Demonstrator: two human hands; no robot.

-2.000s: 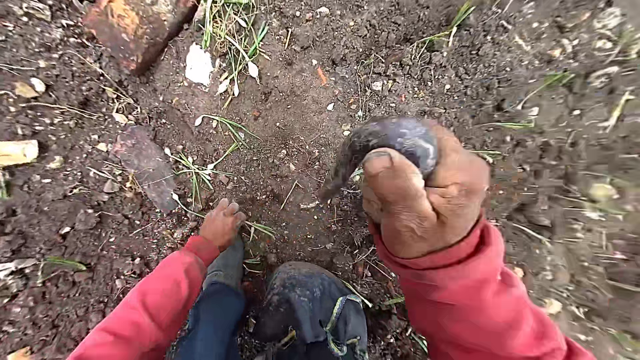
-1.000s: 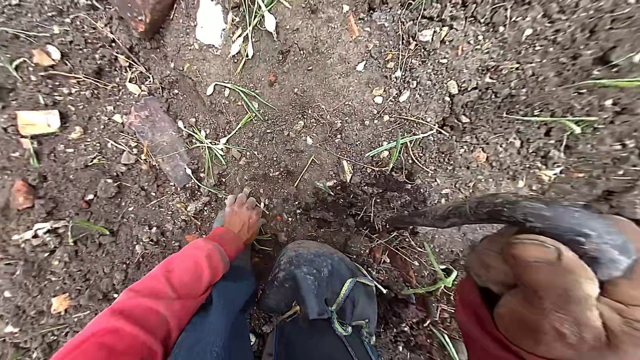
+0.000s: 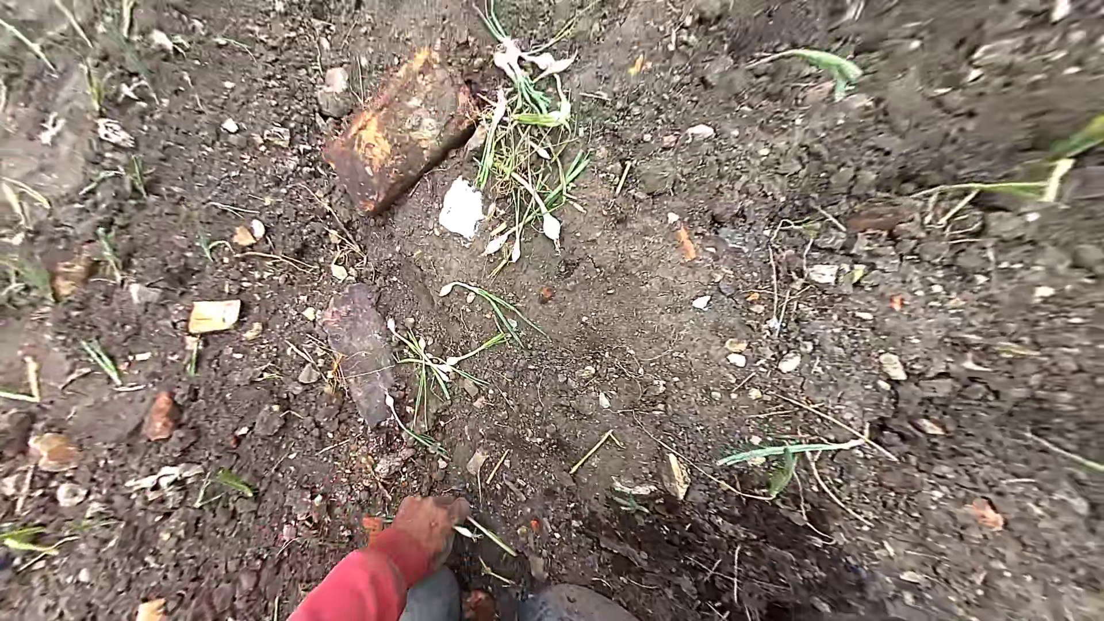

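My left hand (image 3: pixel 429 520), in a red sleeve, is low over the soil at the bottom centre. Beside its fingers lies a small white-bulbed green plant (image 3: pixel 485 530), an onion-like seedling; whether the fingers hold it I cannot tell. My right hand is out of view. A few onion-like seedlings (image 3: pixel 440 364) with thin green leaves lie ahead of the left hand, next to a flat, dark stone-like slab (image 3: pixel 358 349). A larger pile of such seedlings (image 3: pixel 535 172) rests farther off, beside a white scrap (image 3: pixel 461 208).
A reddish-brown block (image 3: pixel 404 129) lies at the upper left. Pale chips, such as a yellowish piece (image 3: pixel 214 316), and a reddish lump (image 3: pixel 161 416) dot the soil at left. A single green shoot (image 3: pixel 789 453) lies at right. A dark rounded shoe tip (image 3: pixel 573 604) shows at the bottom edge.
My right hand, seen in both earlier frames shut on a dark curved tool, has left the view. My left hand stays low near the ground. The view has shifted forward.
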